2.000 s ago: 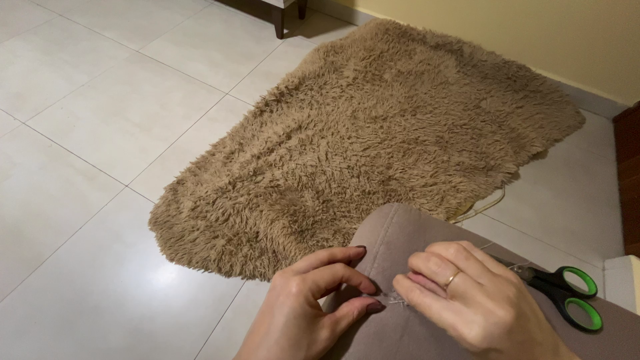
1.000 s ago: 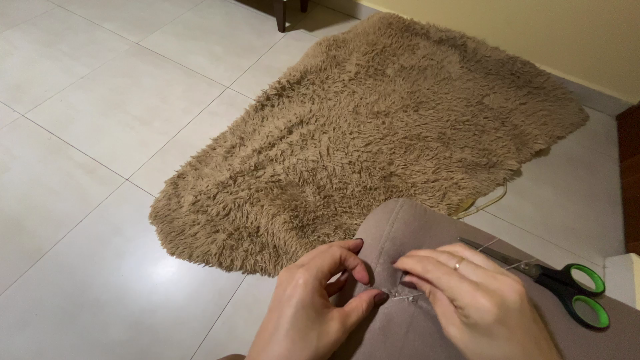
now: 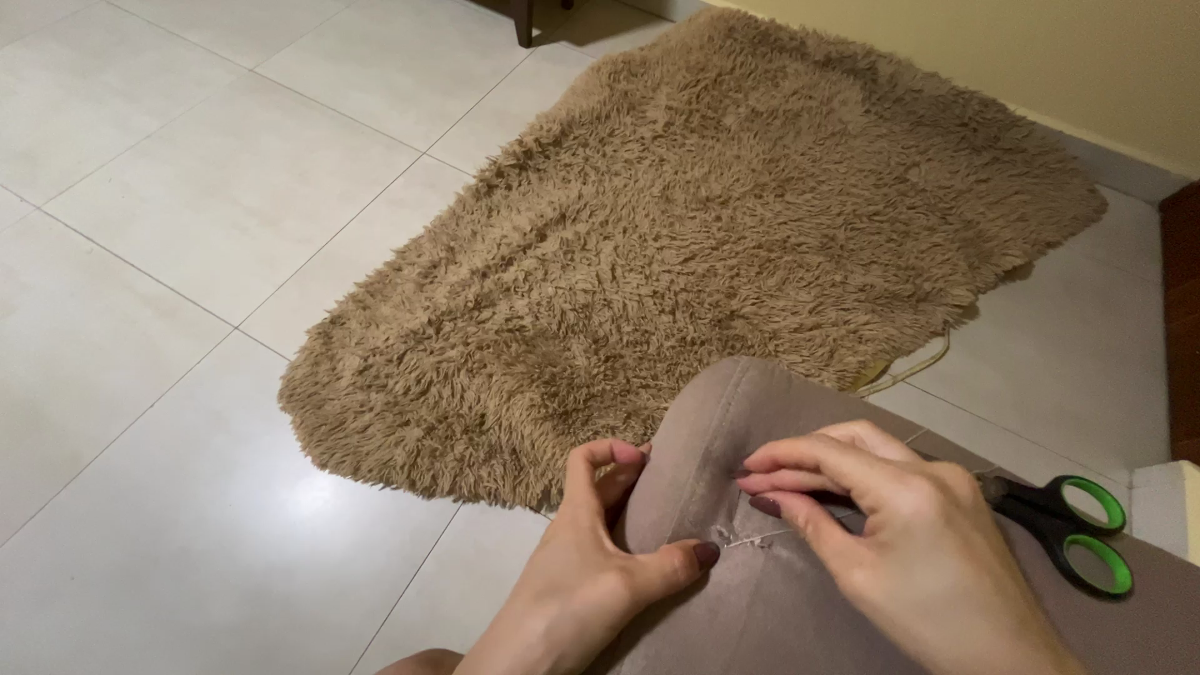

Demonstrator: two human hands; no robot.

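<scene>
My left hand (image 3: 609, 553) grips the rounded edge of a taupe upholstered cushion or armrest (image 3: 750, 619), its thumb pressing beside a small frayed spot in the fabric. Light thread (image 3: 750, 539) runs from that spot toward my right hand (image 3: 872, 506). The right thumb and fingertips are pinched together on the fabric near the stitched seam; whether a needle is between them cannot be made out. Scissors with black and green handles (image 3: 1059, 530) lie on the upholstery right of my right hand, their blades partly hidden behind it.
A shaggy brown rug (image 3: 712, 216) lies on the pale tiled floor (image 3: 159, 394) beyond the upholstery. A pale cord loop (image 3: 914, 370) shows at the rug's near right edge. One dark furniture leg (image 3: 522, 23) stands at the top, and a cream wall (image 3: 1078, 66) rises at the right.
My right fingertips have moved up toward the seam, away from my left thumb. My left fingers and thumb are spread wider over the edge, and more of the frayed spot shows.
</scene>
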